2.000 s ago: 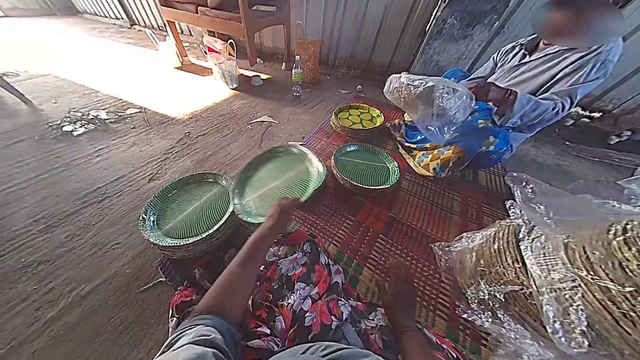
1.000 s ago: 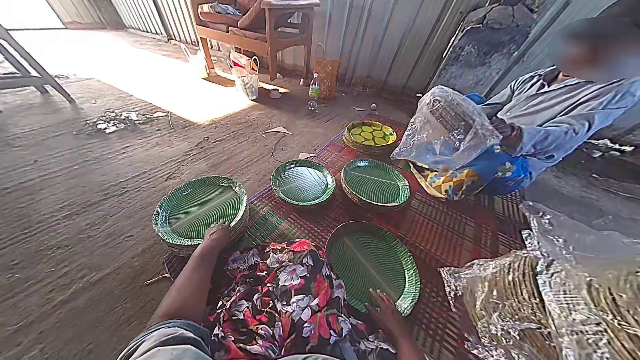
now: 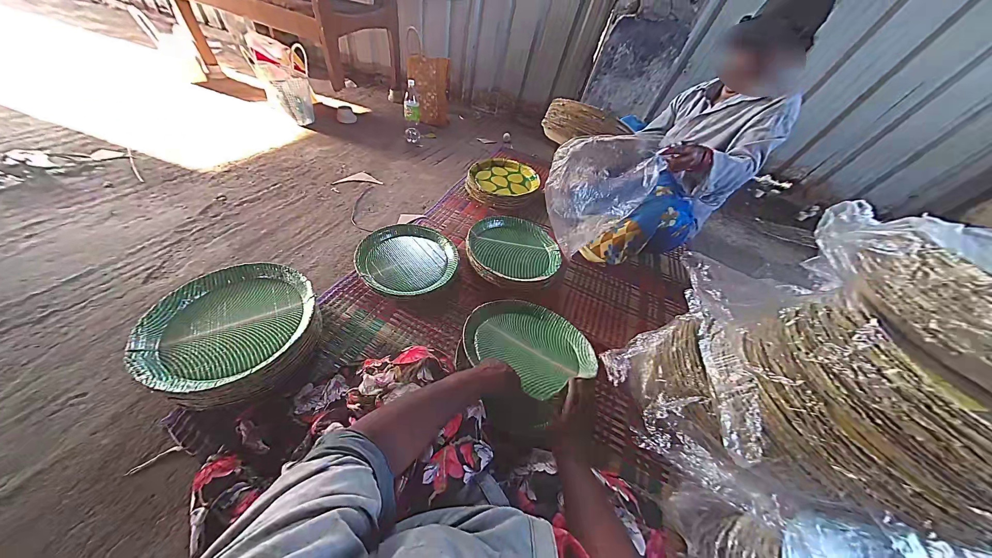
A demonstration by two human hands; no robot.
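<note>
A green leaf-patterned plate (image 3: 531, 345) is tilted up in front of my lap, with my left hand (image 3: 496, 377) at its lower left edge and my right hand (image 3: 575, 407) gripping its lower right edge. Another green plate shows partly beneath it. At the left stands a tall stack of large green plates (image 3: 225, 333). Beyond my hands, a shiny green plate (image 3: 406, 260) lies beside a shorter stack of green leaf-patterned plates (image 3: 514, 248). Farther back is a stack with a yellow-and-green plate (image 3: 504, 177) on top.
A woven mat (image 3: 620, 298) lies under the plates. At the right are plastic-wrapped stacks of brown plates (image 3: 837, 395). A person (image 3: 728, 132) sits at the back right holding a clear plastic bag (image 3: 597, 186). A plastic bottle (image 3: 411, 113) and a woven bag (image 3: 428, 89) stand by the wall.
My left hand has moved from the left stack to the plate before my lap. That plate, low beside my right hand a second ago, is now tilted between both hands.
</note>
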